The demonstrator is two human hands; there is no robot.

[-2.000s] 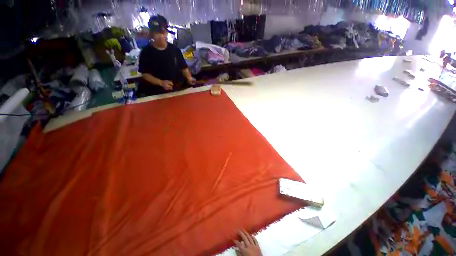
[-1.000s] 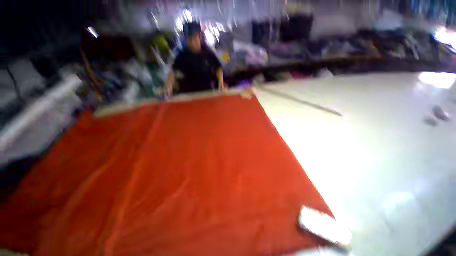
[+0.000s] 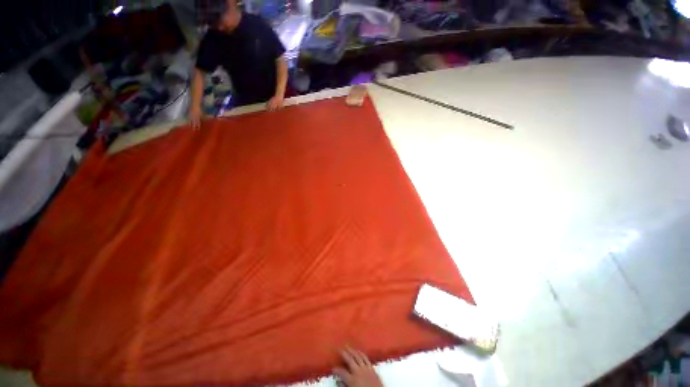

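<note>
A red-orange sheet of cloth (image 3: 280, 212) lies spread on the off-white table, with long wrinkles and a frayed near edge. My right hand (image 3: 358, 369), cut off by the bottom edge, rests at the cloth's near edge with fingers apart; no object shows in it. My left hand is out of the picture. A pale brick-sized weight (image 3: 456, 316) sits on the cloth's near right corner. A smaller tan block (image 3: 356, 95) sits at the far right corner. White underlay paper (image 3: 470, 369) shows below the pale weight.
A person in a black top (image 3: 240, 60) stands opposite, both hands at the cloth's far edge. A long thin stick (image 3: 446, 106) lies on the far table (image 3: 560, 174). Small grey objects (image 3: 677, 128) lie at far right. A white roll (image 3: 38, 162) is at left. Piled cloth lies behind.
The person opposite now has both hands on the cloth's far edge, and the thin stick lies on the table. The view has shifted. My right hand, unseen one second ago, shows again.
</note>
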